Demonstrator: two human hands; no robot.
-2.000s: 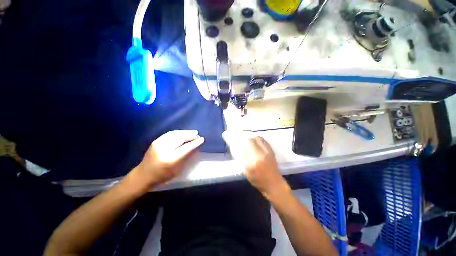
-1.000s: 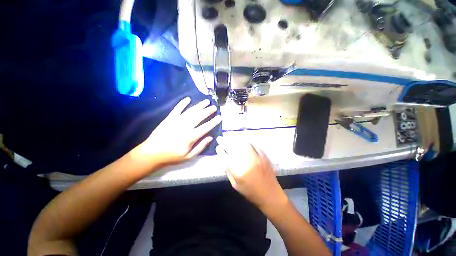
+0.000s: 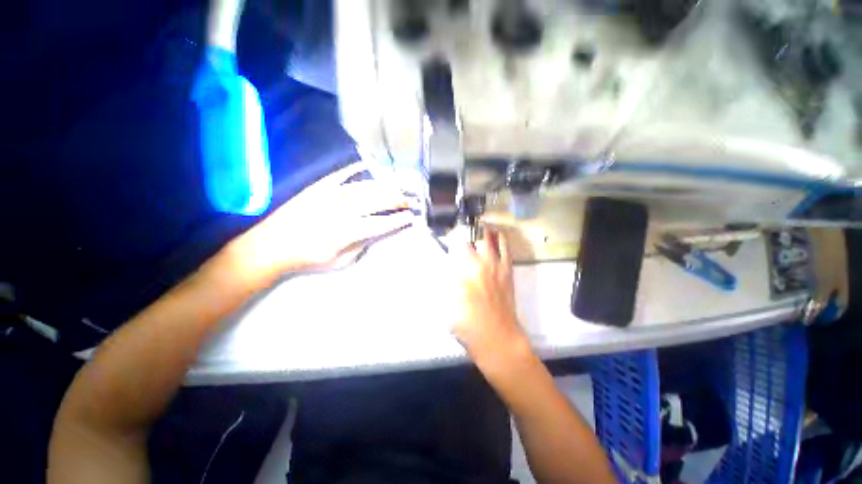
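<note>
The dark navy garment point(image 3: 113, 180) covers the left of the white table and runs up to the needle area of the sewing machine point(image 3: 567, 113). My left hand point(image 3: 326, 222) lies flat on the cloth's edge, left of the presser foot point(image 3: 475, 219), fingers a little apart and partly washed out by glare. My right hand point(image 3: 487, 288) is close by the presser foot on its right side, fingertips near the needle. Blur and glare hide whether its fingers pinch any cloth.
The bright blue lamp point(image 3: 234, 142) hangs at the left of the machine head. A black phone point(image 3: 611, 262), blue-handled snips point(image 3: 707, 268) and a dark bobbin tray point(image 3: 790, 263) lie to the right. A blue plastic basket point(image 3: 629, 406) stands below the table edge.
My left hand has moved up with the garment edge towards the needle, baring more table in front. My right hand has moved up beside the presser foot. The view has shifted.
</note>
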